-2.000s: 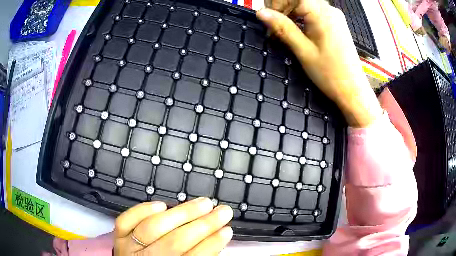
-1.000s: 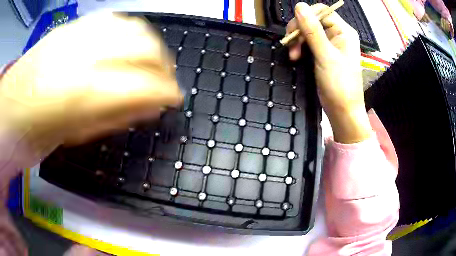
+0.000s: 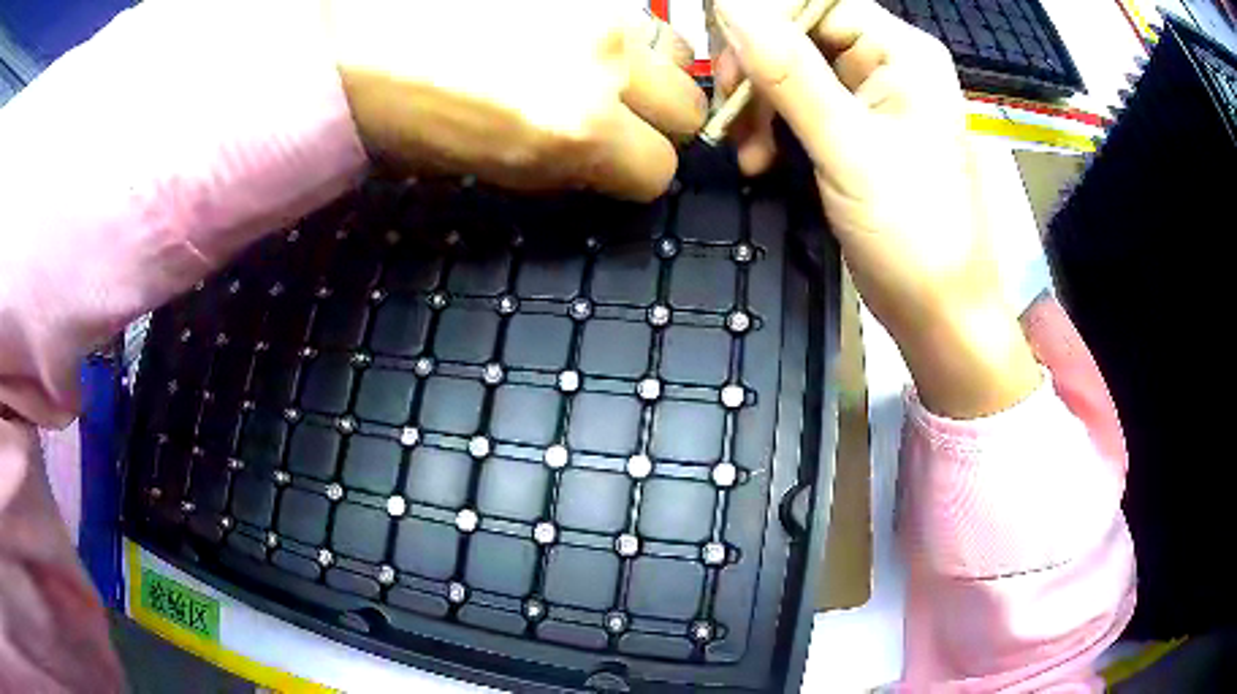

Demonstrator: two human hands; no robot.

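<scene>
A black blister tray lies tilted in front of me, with small silvery metal parts at its grid crossings. My right hand is over the tray's far right corner and pinches slim tan tweezers, tips pointing down and left. My left hand reaches across the far edge, its fingers bent close to the tweezer tips. Whether its fingers hold a part cannot be seen. The left hand and sleeve cover the tray's far left part.
A tall black tray stack stands at the right. Another black tray lies at the far right. A brown cardboard sheet shows beside the tray's right edge. A green label and yellow tape are at the lower left.
My left hand has moved from the tray's near edge, across its left side, to the far edge beside the tweezers. The tray has turned and shifted. The right hand still holds the tweezers.
</scene>
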